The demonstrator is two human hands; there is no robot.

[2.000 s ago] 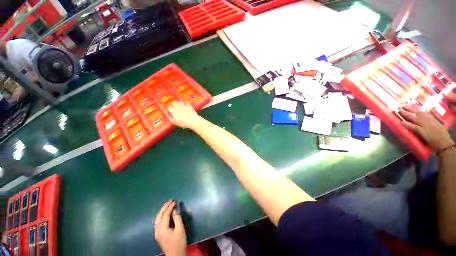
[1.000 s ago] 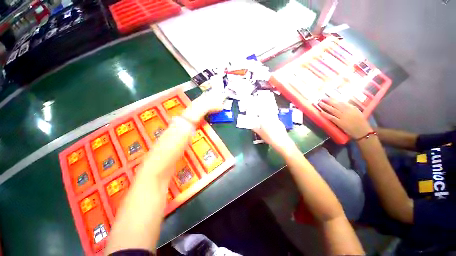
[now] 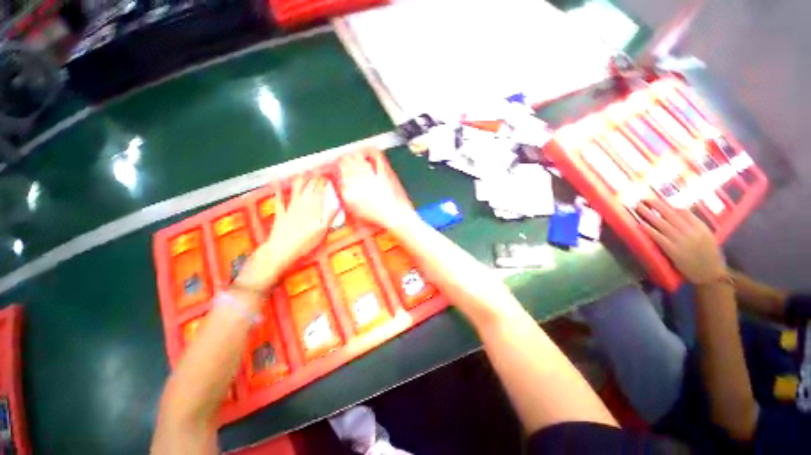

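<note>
A red-orange phone tray (image 3: 164, 267) lies in front of me, with open orange phone backs (image 3: 307, 307) in its pockets. My left hand (image 3: 298, 213) is over the far row, its fingers bent around the edge of a white battery (image 3: 334, 204). My right hand (image 3: 369, 191) is beside it over the far right pockets; its fingertips point down and are blurred, so its grip is unclear. The hands hide several pockets. A pile of loose white batteries (image 3: 516, 191) lies right of the tray. A blue battery (image 3: 440, 213) lies near the tray's right edge.
Another person's hand (image 3: 680, 240) rests on a second red tray (image 3: 614, 218) at right. A large white board (image 3: 453, 58) lies beyond the pile. Part of another red tray (image 3: 11, 373) shows at far left. Dark stacks (image 3: 160, 40) and a red tray (image 3: 311, 7) are at the far side.
Both my hands have moved from the battery pile to the tray's far row. A white battery now shows between them. The view has shifted, so the far left tray shows again.
</note>
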